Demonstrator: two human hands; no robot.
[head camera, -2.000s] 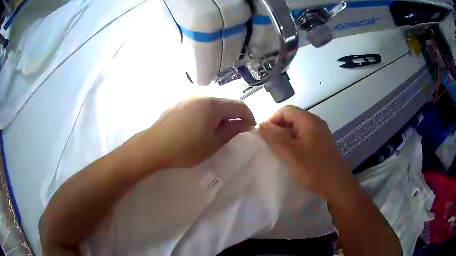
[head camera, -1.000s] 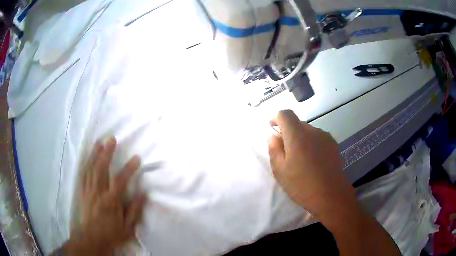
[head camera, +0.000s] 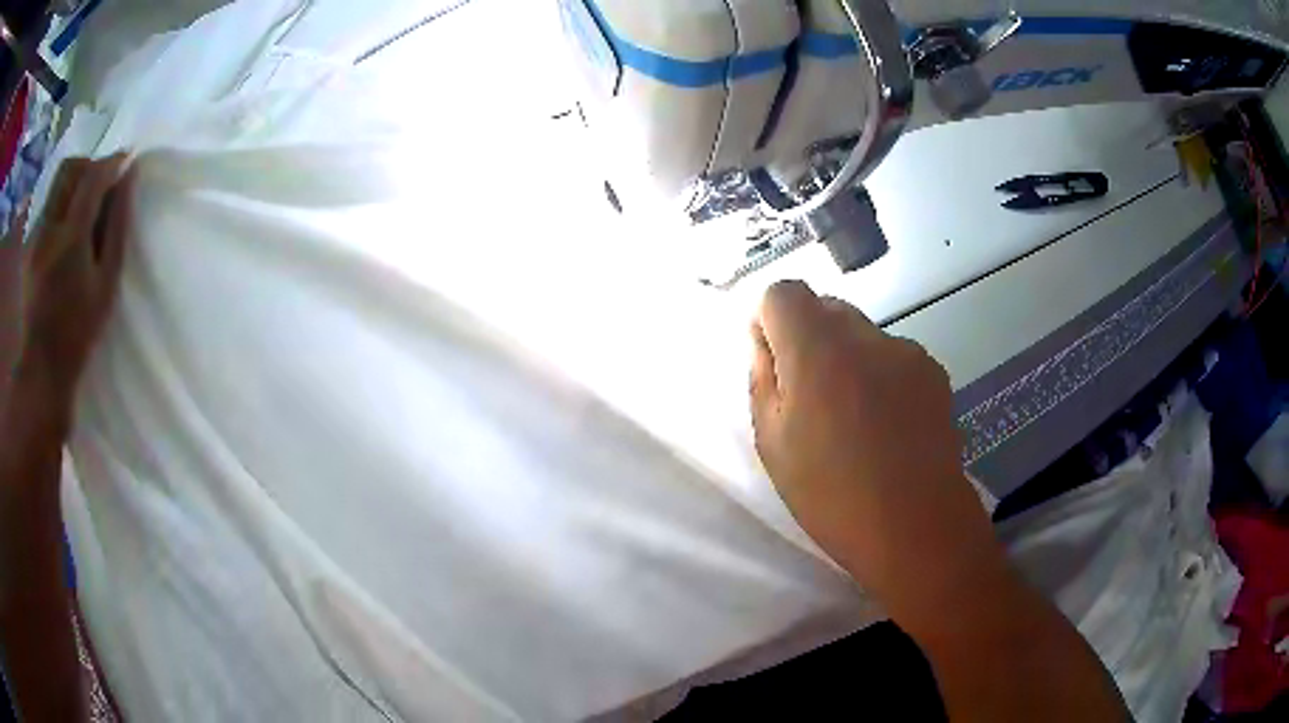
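A large white fabric piece (head camera: 424, 466) is stretched across the front of the machine bed, with folds running from its far left corner. My left hand (head camera: 85, 254) grips that corner at the far left. My right hand (head camera: 848, 410) pinches the fabric's edge just in front of the presser foot area; its fingertips are partly hidden. The sewing machine head (head camera: 707, 71) stands over the bed, and the presser foot (head camera: 728, 198) is partly lost in the lamp glow. No fabric is seen clearly under the foot.
Black thread snips (head camera: 1053, 189) lie on the bed to the right. A grey block (head camera: 851, 233) hangs right of the foot. A ruler strip (head camera: 1074, 339) runs along the front edge. White pieces (head camera: 1131, 565) and a red item (head camera: 1251, 607) are below the table at right.
My left hand has moved from beside my right hand to the far left, flat on the cloth and then gripping its corner. The fabric is pulled out leftward. My right hand stays near the foot.
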